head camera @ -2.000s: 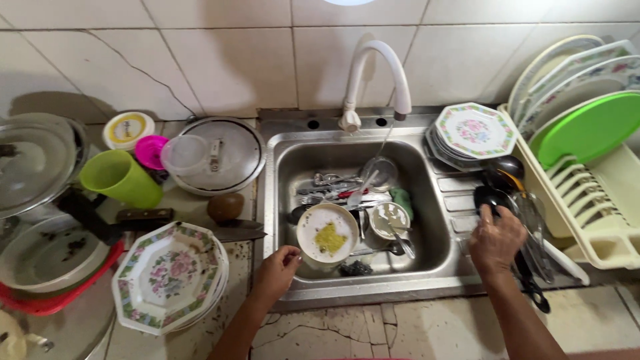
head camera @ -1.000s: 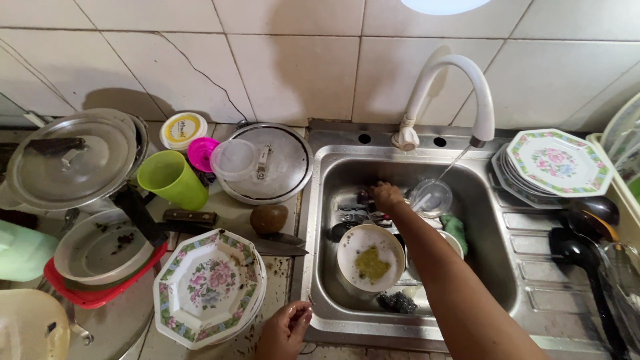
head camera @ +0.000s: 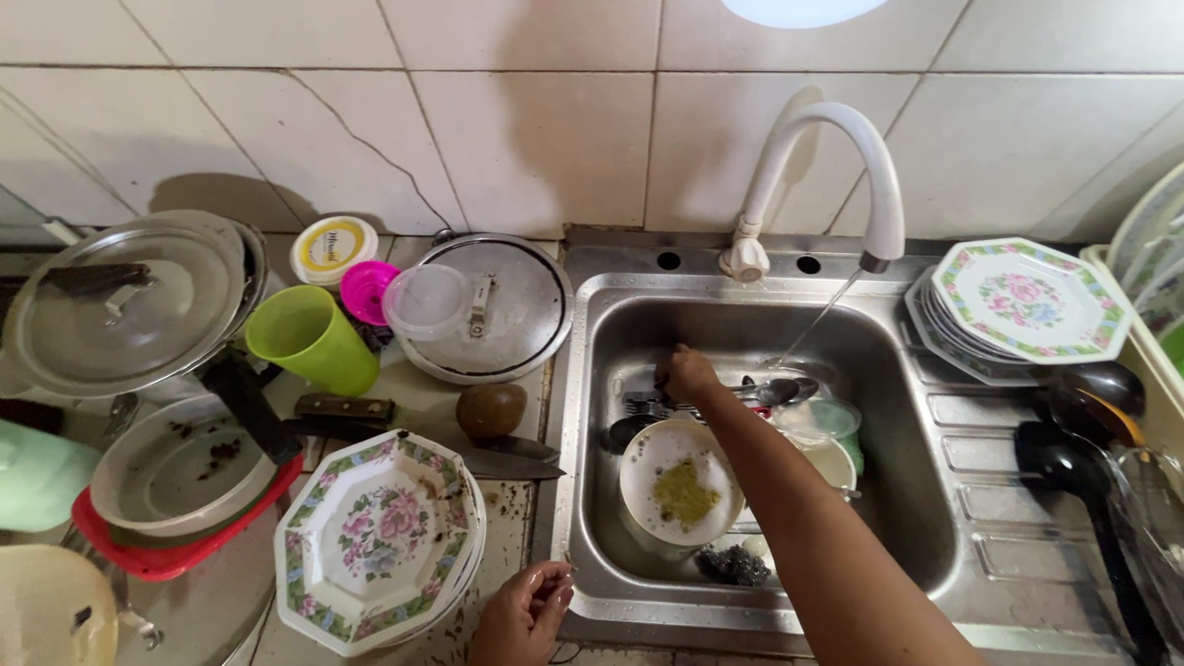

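Note:
My right hand [head camera: 689, 375] reaches into the stainless steel sink [head camera: 925, 518], at the forks and spoons [head camera: 777, 390] near its back left; its fingers are partly hidden, so its hold cannot be told. In front of it stands a bowl of soapy water [head camera: 680, 481] with a yellow-green sponge or residue in it. Below the bowl lies a dark wire scourer [head camera: 733, 564]. A clear plastic lid or cup [head camera: 819, 418] and a light bowl [head camera: 831, 461] are at the right. My left hand [head camera: 536, 601], fingers curled and holding nothing visible, rests by the sink's front left edge.
Water runs from the white faucet [head camera: 832, 120]. Left of the sink are floral plates [head camera: 379, 546], a knife [head camera: 509, 462], a green cup [head camera: 314, 338] and a pot lid [head camera: 490, 314]. Stacked plates [head camera: 1027, 301] and black ladles [head camera: 1064, 462] lie on the drainboard at right.
My right hand has moved from the utensils on the drainboard into the sink, among the cutlery. My left hand has left the bowl's side for the sink's front left edge. The view has shifted left.

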